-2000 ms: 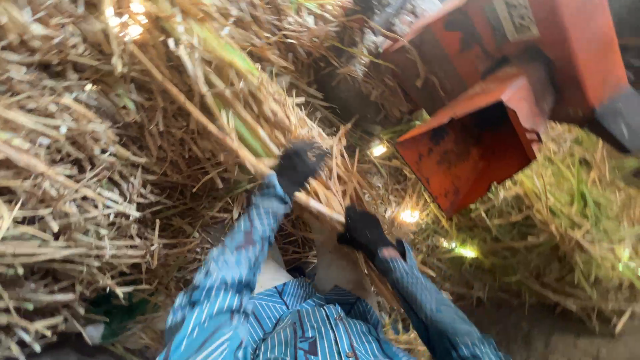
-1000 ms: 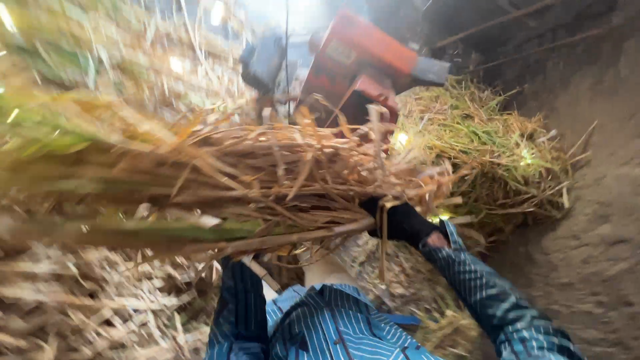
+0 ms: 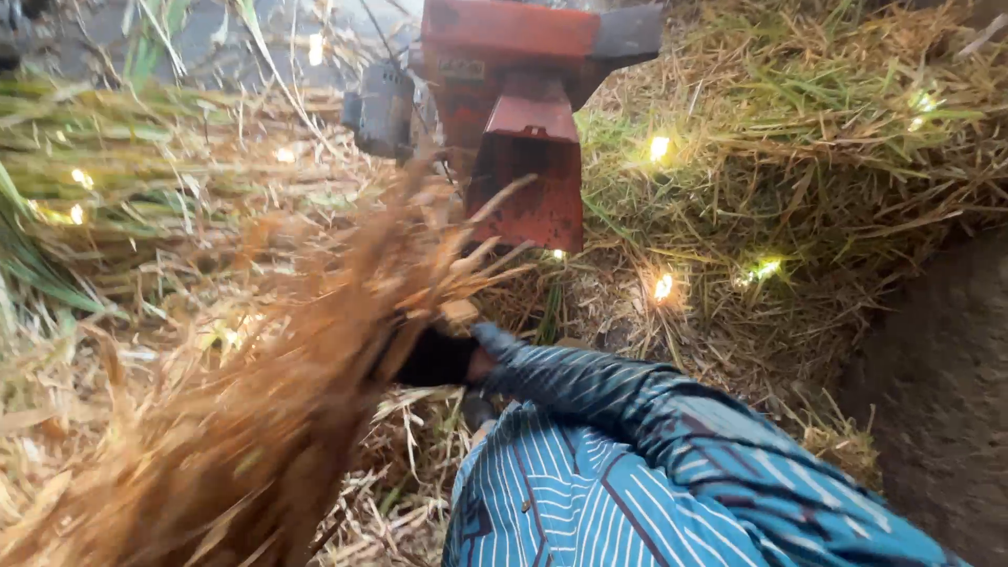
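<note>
My right hand (image 3: 433,357), in a black glove, grips a thick bundle of dry brown stalks (image 3: 260,394). The bundle is blurred and slants from the lower left up toward the middle, its upper ends close to the open chute of a red metal machine, likely a chaff cutter (image 3: 543,201). Whether the stalk tips touch the chute, I cannot tell. My left hand does not show; the bundle covers the area at the lower left.
Chopped green and dry fodder (image 3: 787,157) is heaped right of the machine. Long green and straw-coloured stalks (image 3: 118,134) lie at the upper left. A grey motor (image 3: 382,106) sits on the machine's left side. A brown earthen surface (image 3: 937,394) borders the heap at the right.
The bundle lay across the view one second ago and now slants down to the left. My left sleeve, visible earlier, is out of sight. The view has shifted, with the machine nearer.
</note>
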